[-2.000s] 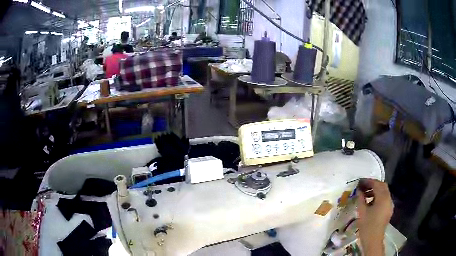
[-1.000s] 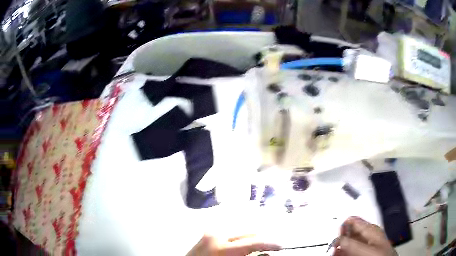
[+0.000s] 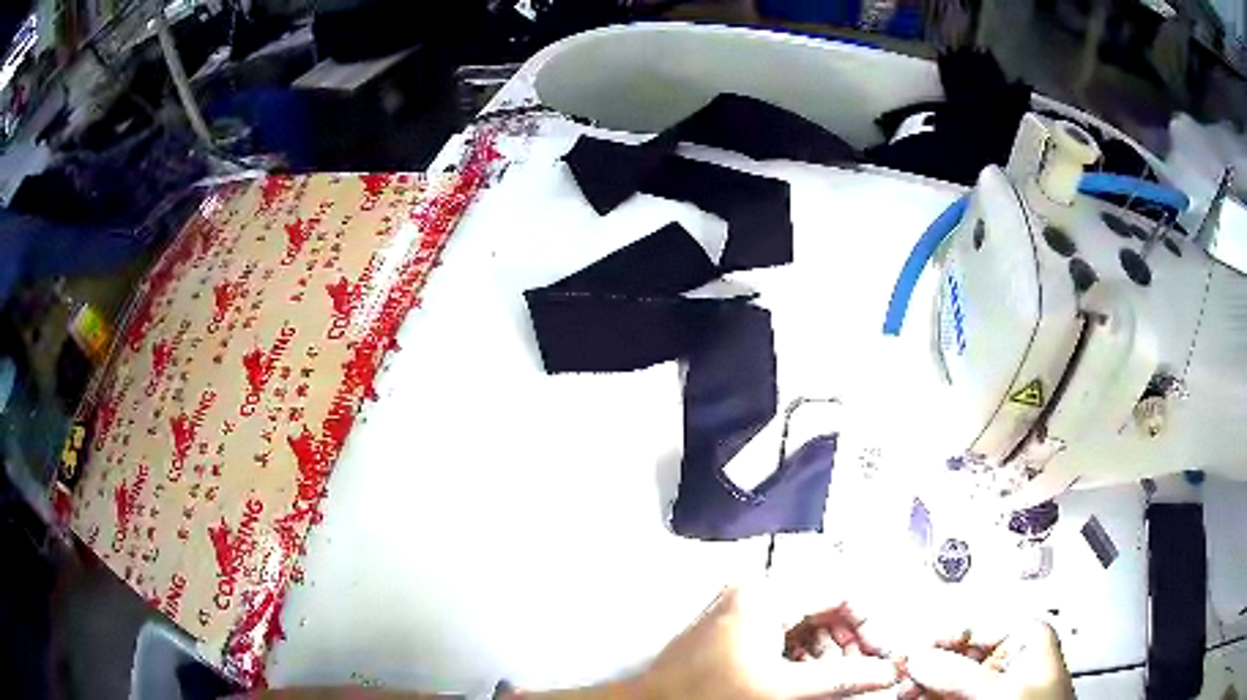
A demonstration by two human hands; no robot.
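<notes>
Dark navy fabric pieces [image 3: 729, 358] lie joined in an angular chain on the white machine table, left of the sewing machine head [image 3: 996, 321]. A pale stitch line shows near one edge. My left hand [image 3: 780, 650] and my right hand [image 3: 998, 667] are close together at the bottom, below the needle area. Their fingertips nearly meet and are washed out by the lamp, so anything thin between them cannot be made out. A thin dark thread runs down from the lowest fabric piece toward my left hand.
A cardboard side board [image 3: 233, 397] with red print is at the left. A black rectangle [image 3: 1176, 595] lies right of the needle area. A blue air hose [image 3: 919, 260] curves beside the head. The raised table rim [image 3: 643, 85] is at the back. A pale tub [image 3: 171, 666] shows below left.
The view has swung down and left from the machine top to the table. My right hand has left the machine's right end and is now beside my left hand.
</notes>
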